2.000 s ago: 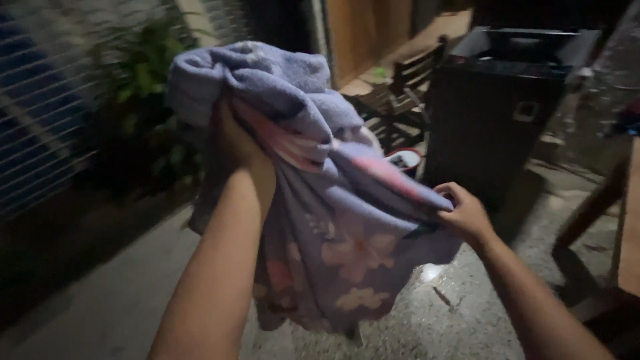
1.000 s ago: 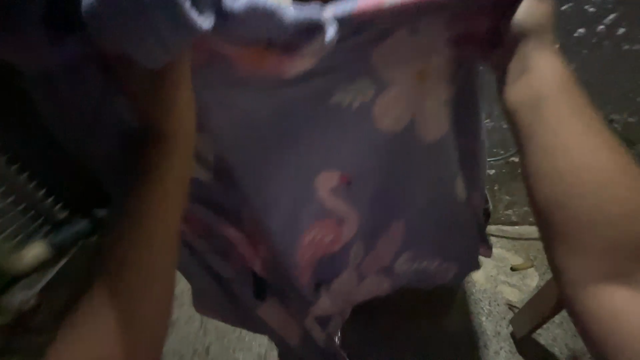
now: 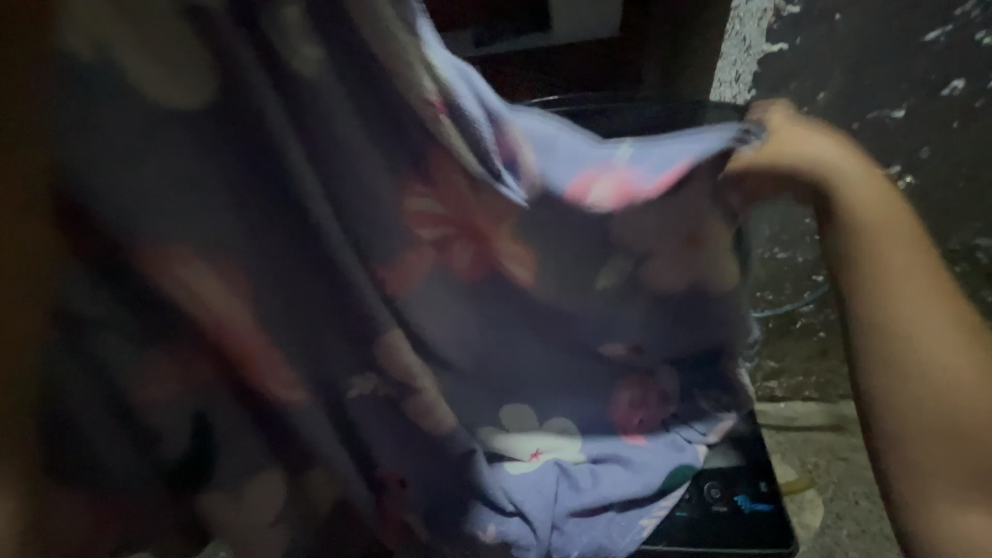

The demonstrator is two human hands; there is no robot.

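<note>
A large bluish-purple fabric [image 3: 480, 333] with flower prints in white, pink and red hangs across most of the head view. My right hand [image 3: 783, 155] grips its upper right edge, at the upper right. The cloth's lower folds lie over the dark top-loading washing machine [image 3: 736, 496], whose control panel with lit marks shows at the lower right. Along the far left edge is a dark, blurred shape that may be my left arm; my left hand itself cannot be seen.
Behind the machine stands a dark wall [image 3: 914, 85] with flaking paint. A thin hose or cable [image 3: 798, 306] curves beside the machine. Concrete floor [image 3: 821, 465] shows at the lower right, under my right forearm.
The cloth was bunched over my left arm in the oldest frame and is now spread wide. The view has moved close to the machine, which stood farther off before.
</note>
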